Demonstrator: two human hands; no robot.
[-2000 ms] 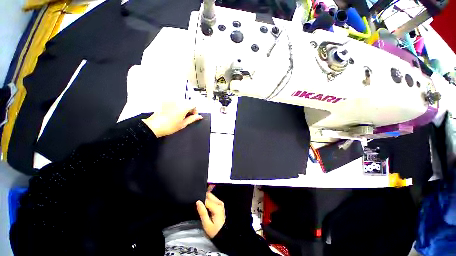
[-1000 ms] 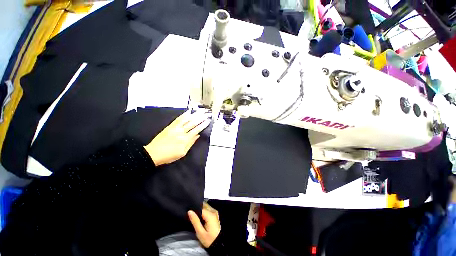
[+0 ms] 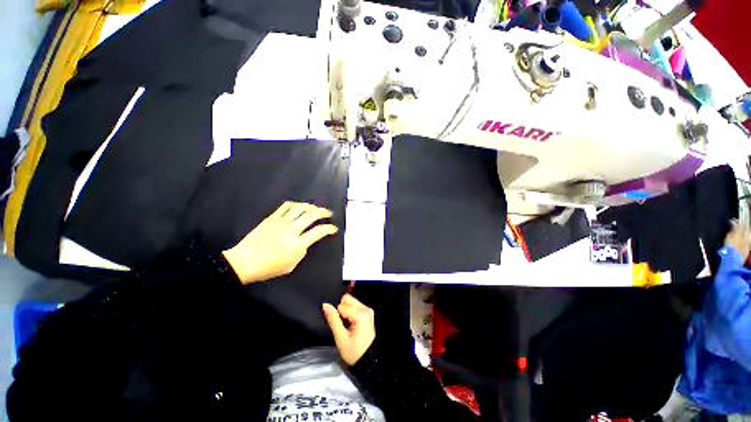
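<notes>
A black fabric panel [image 3: 272, 177] lies flat left of the pale strip, its top right corner at the presser foot [image 3: 372, 147] of the white sewing machine [image 3: 445, 91]. My left hand [image 3: 282, 242] lies flat on the panel below the foot, fingers a little apart. My right hand [image 3: 352, 328] is at the panel's lower right edge by the table's front, fingers curled; whether it pinches the edge is unclear. A black rectangular piece [image 3: 443, 206] lies right of the pale strip.
Stacked black pieces [image 3: 136, 165] lie at left, beside yellow material [image 3: 33, 165]. A card [image 3: 607, 243] and yellow tape [image 3: 646, 274] lie near the right front edge. Thread cones [image 3: 568, 21] stand behind the machine. A person's blue sleeve [image 3: 720, 330] is at right.
The panel has moved up to the presser foot. My left hand first reached up near the foot, then came back down the panel. A person's hand and blue sleeve have come further into view at right.
</notes>
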